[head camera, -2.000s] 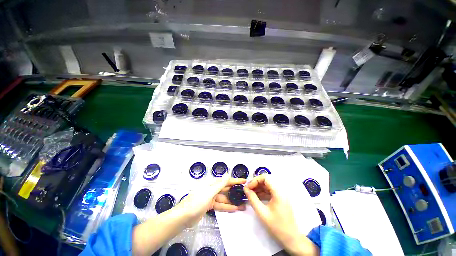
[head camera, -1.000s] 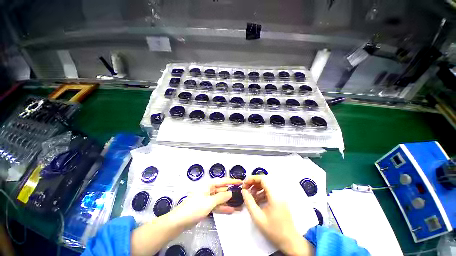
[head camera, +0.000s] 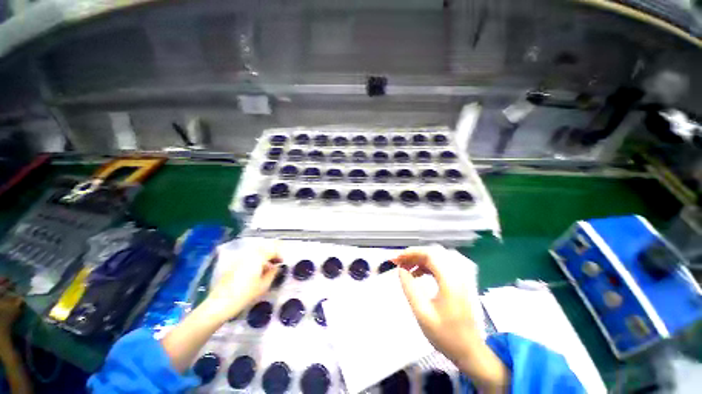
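Observation:
My left hand (head camera: 248, 283) is over the back row of the near clear blister tray (head camera: 262, 336), its fingertips together at a round black part (head camera: 280, 275); blur hides whether they grip it. My right hand (head camera: 442, 304) pinches the top edge of a white sheet (head camera: 377, 327) between thumb and fingers. The sheet hangs towards me over the tray's middle and covers some pockets. Other black parts sit in rows in the near tray. Some pockets are hidden by my hands.
Behind stands a full blister tray (head camera: 369, 165) on white sheets. Right are flat spare white sheets (head camera: 539, 323) and a blue box (head camera: 627, 281). Left are a blue plastic-wrapped bundle (head camera: 181, 273), a black case (head camera: 115, 285) and a yellow-orange frame (head camera: 131, 169). A blurred brownish shape is at the lower left edge.
My hands have moved apart. The left hand went left with the black part, which now shows at the gap in the back row. The right hand keeps the sheet, now more exposed. The view shifted.

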